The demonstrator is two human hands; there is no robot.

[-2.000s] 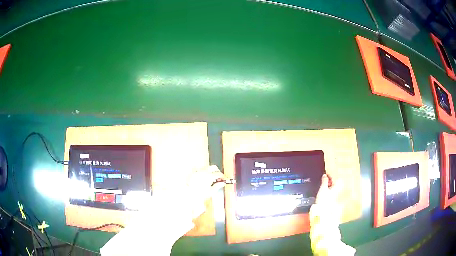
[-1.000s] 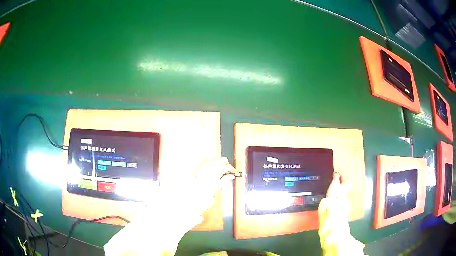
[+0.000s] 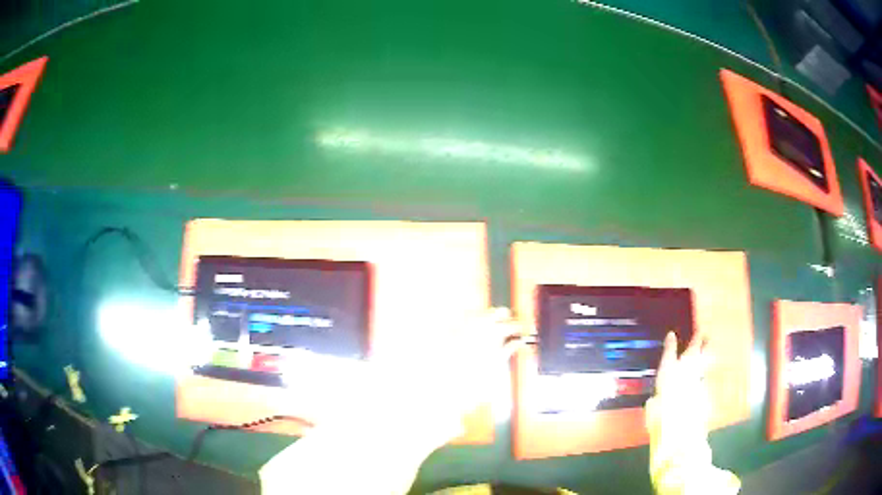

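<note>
A dark tablet (image 3: pixel 616 334) with white and blue text lies on an orange foam pad (image 3: pixel 722 280) in front of me. My left hand (image 3: pixel 488 353), washed out by glare, pinches a small dark cable plug (image 3: pixel 526 338) at this tablet's left edge. Whether the plug is fully seated cannot be told. My right hand (image 3: pixel 680 396) is at the tablet's lower right, fingers apart and overlapping its right edge. A second lit tablet (image 3: pixel 290 309) lies on a pad (image 3: pixel 426 242) to the left, with a black cord (image 3: pixel 135 242) at its left edge.
More tablets on orange pads lie at the right, one near (image 3: pixel 815 372) and one farther back (image 3: pixel 795 143). Another pad (image 3: pixel 24 97) shows at the upper left. A blue-lit monitor (image 3: pixel 8 280) stands at the left edge. Cords with pale yellow ties (image 3: pixel 122 418) lie lower left.
The view has shifted, so tablets and pads appear farther right, and the blue monitor now shows at left. My right fingers have spread and moved over the tablet's right edge. My left hand stays at the plug.
</note>
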